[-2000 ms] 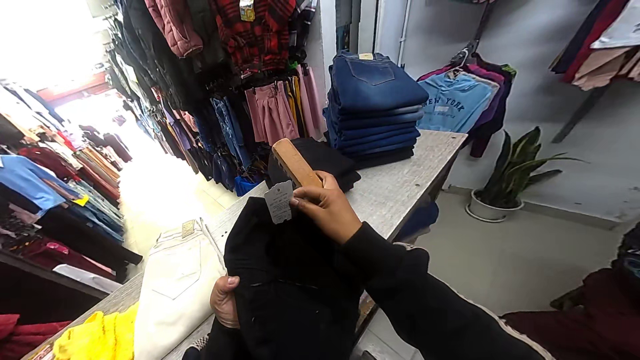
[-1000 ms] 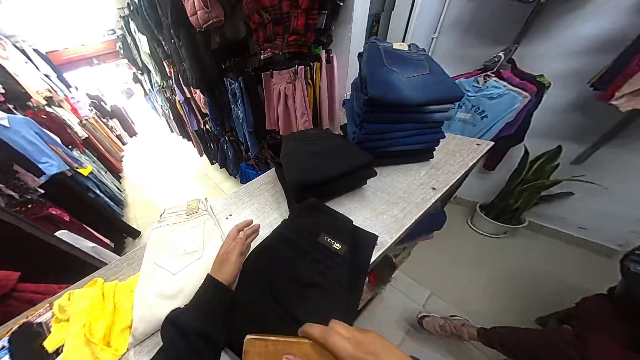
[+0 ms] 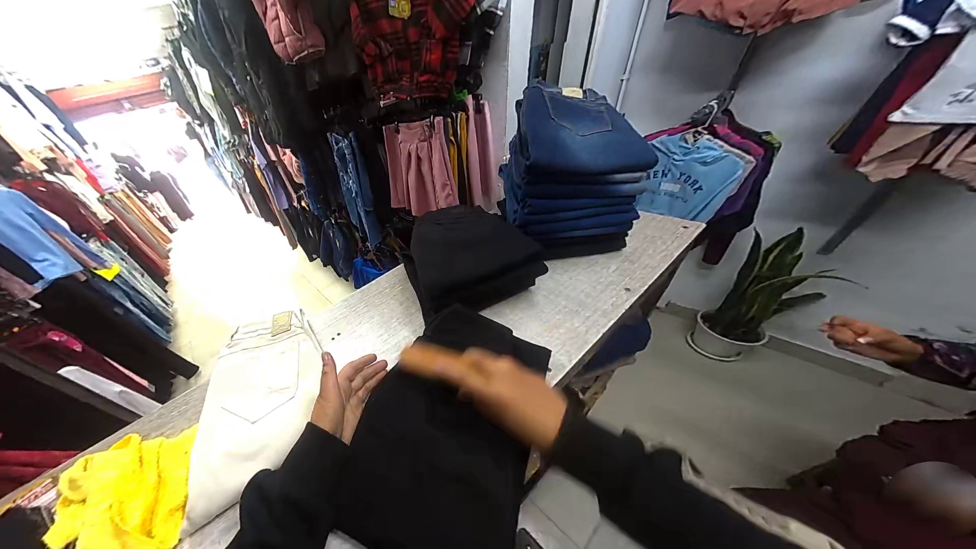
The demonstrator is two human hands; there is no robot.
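Black folded trousers lie on the near part of a grey wood-grain counter. My right hand, blurred, grips a flat wooden block, perhaps a brush, over the trousers; its underside is hidden. At their left edge my left hand is raised with fingers apart and holds nothing. White jeans lie just left of that hand. Beyond the near trousers sits a stack of folded black trousers.
Folded blue jeans form a tall stack at the counter's far end. Yellow knitwear lies at the near left. A potted plant stands on the floor at right. Another person's hand shows at the right edge. Hanging clothes line the walls.
The wooden block and my right hand have moved up over the trousers from the bottom edge. The tag and the trousers' label seen earlier are out of sight. Another person's hand has appeared at right.
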